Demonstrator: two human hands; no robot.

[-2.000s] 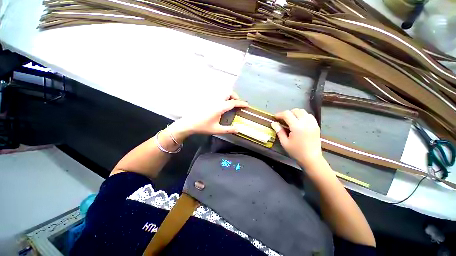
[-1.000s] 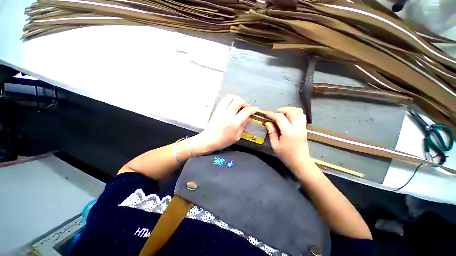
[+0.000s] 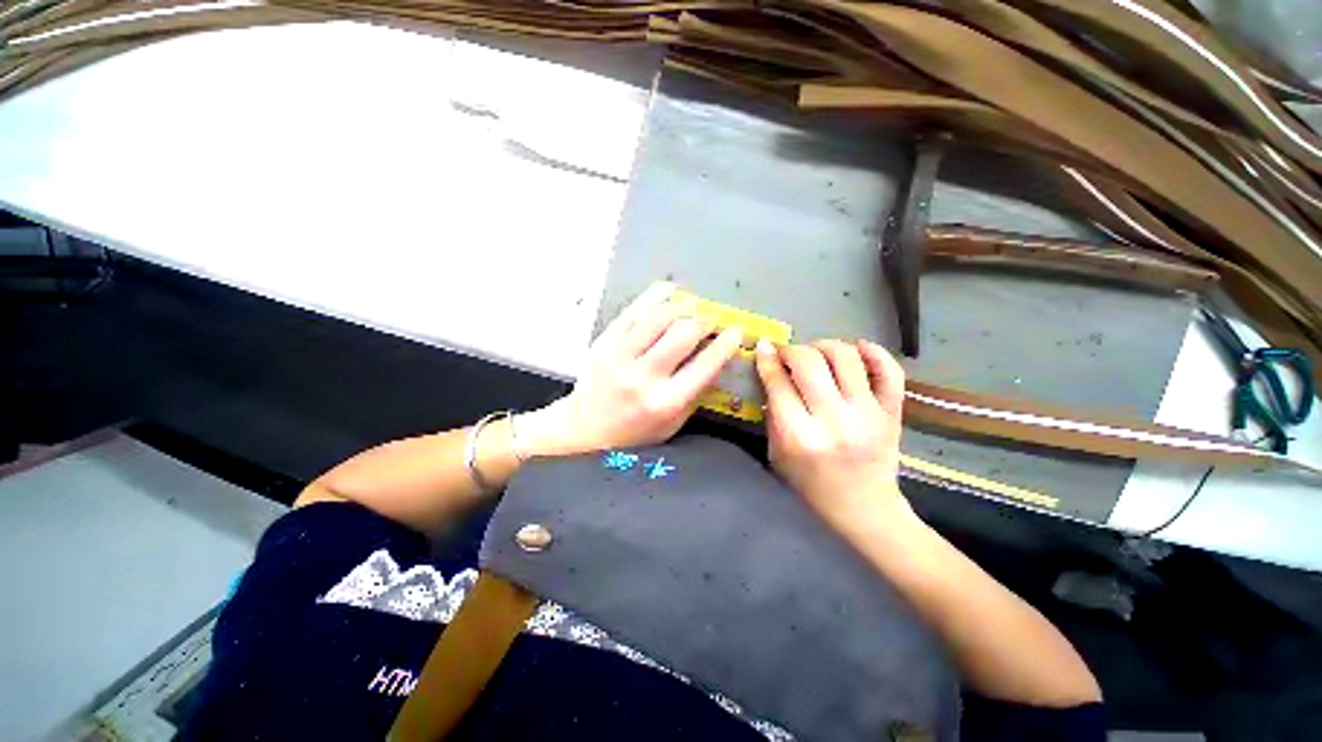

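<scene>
The yellow jig (image 3: 742, 319) lies at the near edge of the grey board (image 3: 754, 181); one yellow bar shows above my fingers and part of the other below. A brown leather strap (image 3: 1044, 423) with a pale line runs from the right to under my right hand. My left hand (image 3: 645, 370) is bent over the jig's left part, fingertips pressing down at its middle. My right hand (image 3: 834, 420) is on the strap at the jig's right end, fingertips close to the left ones. The strap's end is hidden under my fingers.
A hammer (image 3: 909, 247) lies on the board behind my right hand, handle to the right. Bundles of straps (image 3: 986, 87) cross the back. Green-handled scissors (image 3: 1273, 389) lie at the right. A thin yellow strip (image 3: 979, 478) runs along the near edge. A thin offcut (image 3: 558, 163) lies left.
My hands have come together over the jig and now press down with fingertips. The strap end seen inside the jig earlier is now covered. The view has shifted.
</scene>
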